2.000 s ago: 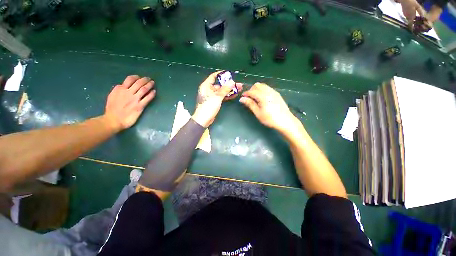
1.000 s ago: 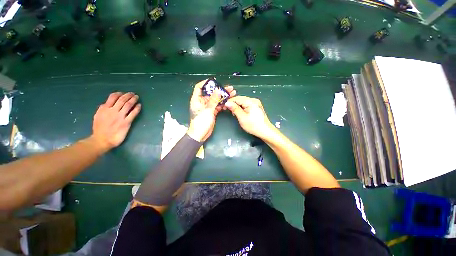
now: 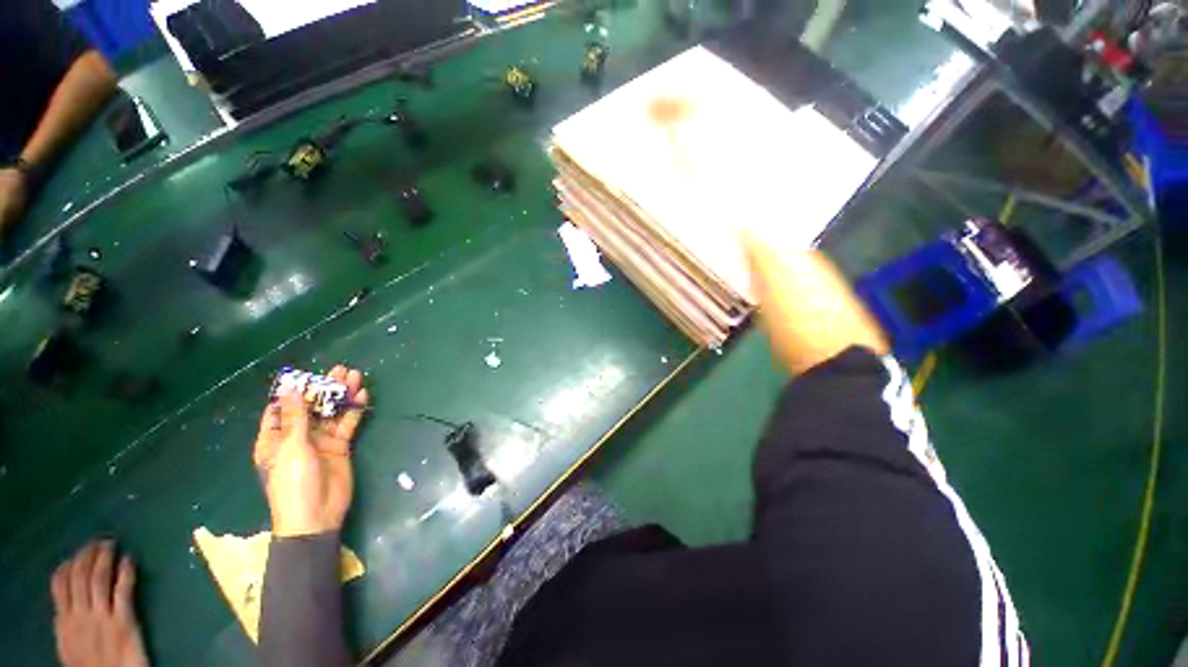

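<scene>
My left hand (image 3: 306, 456), with a grey sleeve on the forearm, holds a small circuit board assembly (image 3: 313, 390) with white and silver details above the green bench. A thin black lead (image 3: 414, 417) runs from it to a bundled black cord (image 3: 469, 459) on the bench. My right hand (image 3: 795, 293) is blurred and bright at the near right edge of the stack of boards (image 3: 651, 255). Its fingertips are washed out against the white top, so I cannot tell what it holds.
Black part-built units, some with yellow patches (image 3: 306, 159), lie along the belt. A torn cream paper (image 3: 235, 573) lies by my sleeved forearm. Another person's hand (image 3: 98, 606) rests at lower left; another person's arm is at top left. A blue stool (image 3: 919, 293) stands at right.
The view has turned right. My right hand has left the circuit board and moved to the stack. My left hand still holds the board, now with the cord showing beside it.
</scene>
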